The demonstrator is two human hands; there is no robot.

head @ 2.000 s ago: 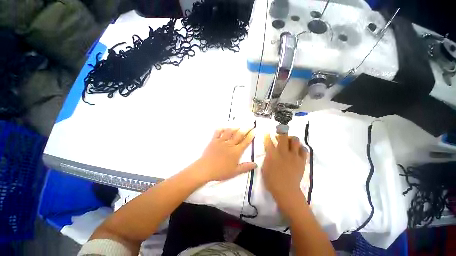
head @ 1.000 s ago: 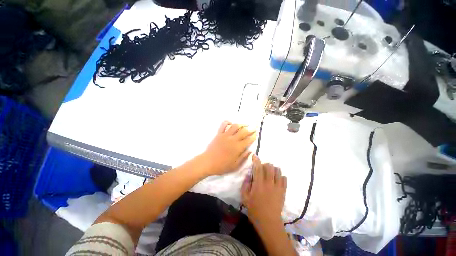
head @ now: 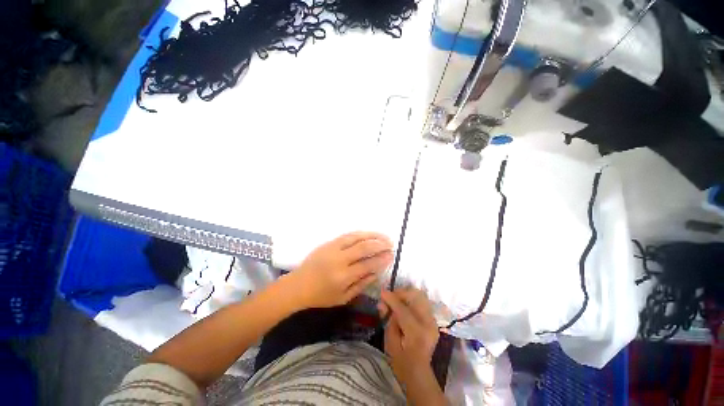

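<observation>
A white fabric panel lies under the presser foot of the white sewing machine. A black trim strip runs from the foot down to the panel's front edge. Two more black lines cross the panel on the right. My left hand lies at the front edge, left of the strip; its thumb is hidden, so its grip is unclear. My right hand pinches the strip's near end and the fabric edge between thumb and finger. The needle point is too small to make out.
A tangled black trim bundle lies on the table at the upper left, another at the far right. Black cloth hangs by the machine. A grey measuring tape edges the table. White panels with black lines hang below left, by blue crates.
Both hands have moved down, away from the foot, to the panel's front edge. My right hand has moved left from beside the foot and now pinches the strip. The camera view has shifted lower.
</observation>
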